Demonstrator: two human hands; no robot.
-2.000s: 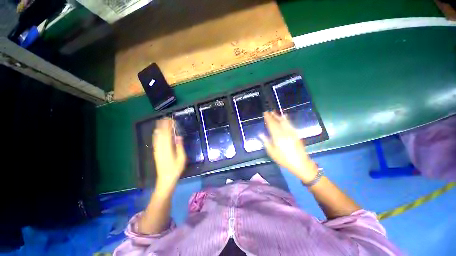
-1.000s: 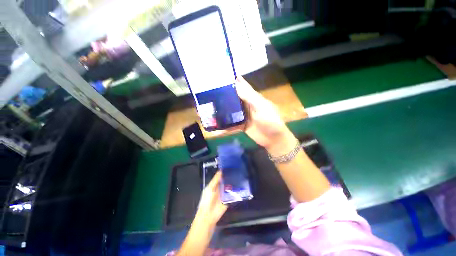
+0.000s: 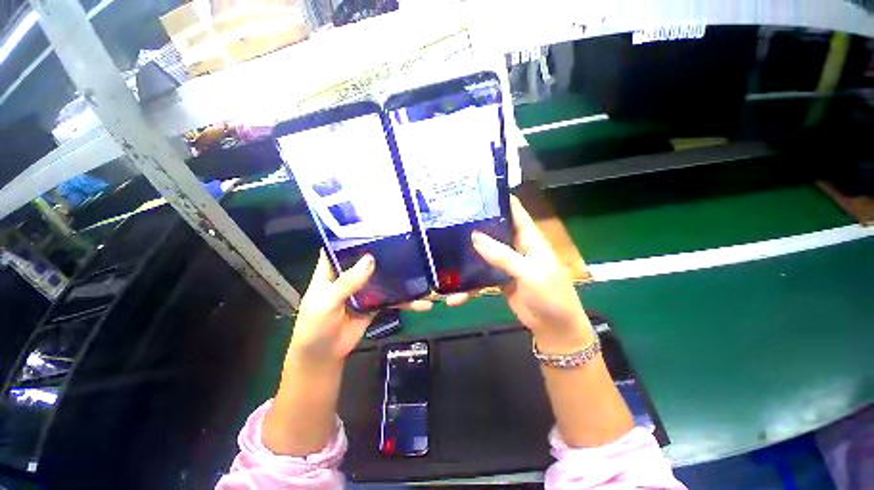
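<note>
My left hand [image 3: 331,311] holds a smartphone [image 3: 350,182] upright, its thumb on the lower screen. My right hand [image 3: 537,282] holds a second smartphone [image 3: 450,172] beside it, thumb on the lower screen. Both screens show bright live camera pictures above a dark band with a red spot. Below, the black tray [image 3: 489,402] holds one phone [image 3: 405,397] with a red spot at its lower left. Another phone [image 3: 628,402] is partly hidden behind my right forearm. The end of the set-aside phone [image 3: 383,323] shows under my left hand.
A pale metal frame post [image 3: 177,177] rises at the left, with a shelf [image 3: 594,21] across the top. White paper hangs behind the phones. The wooden board [image 3: 556,225] lies behind the tray on the green bench [image 3: 738,306]. Part of a pink garment [image 3: 853,445] shows at the lower right.
My left hand has raised its phone from over the tray to beside the other one. The right phone has moved right and lower. Both thumbs now rest on the screens.
</note>
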